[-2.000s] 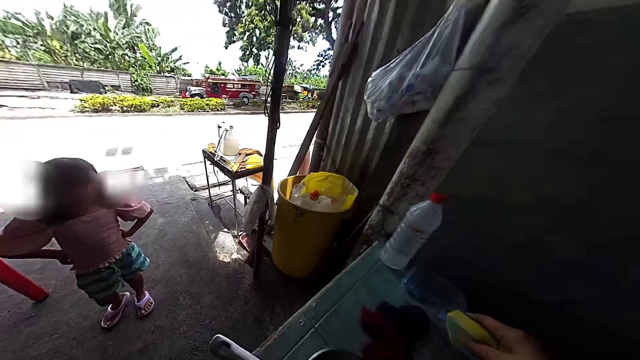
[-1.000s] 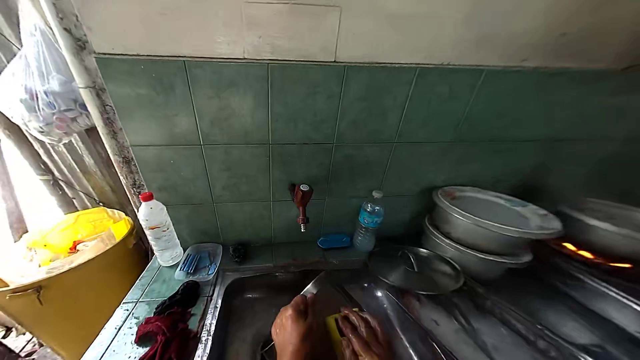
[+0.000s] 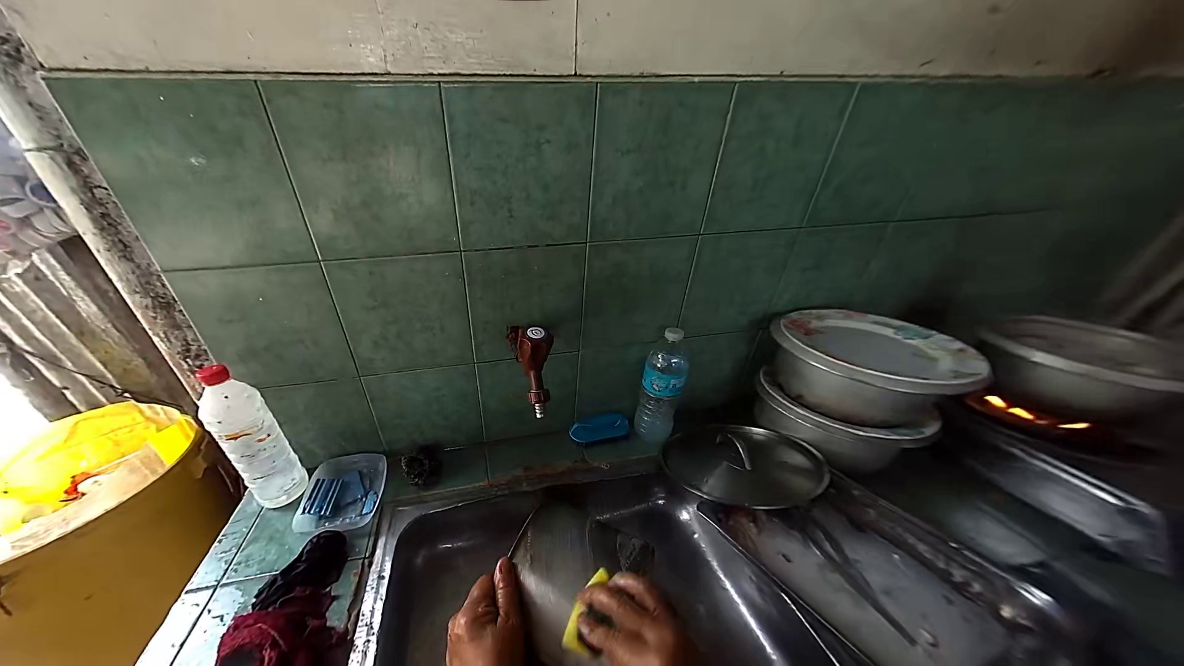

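Observation:
My left hand grips the left edge of a round metal piece, perhaps a lid or pan, inside the stainless steel sink. Closed around a yellow sponge, my right hand presses on that metal surface and is slightly blurred. A dark scouring pad shows just above my right hand. On the wall over the sink is a brown tap, with no water seen coming from it.
Behind the sink are a blue soap dish and a water bottle. A metal lid and stacked basins sit right, beside a pot over flames. Left are a red-capped bottle, plastic tray, dark red cloth and yellow bin.
The view has swung from the yard to the sink. My right hand, holding the sponge near the counter at first, is now on the metal piece with my left hand at its edge.

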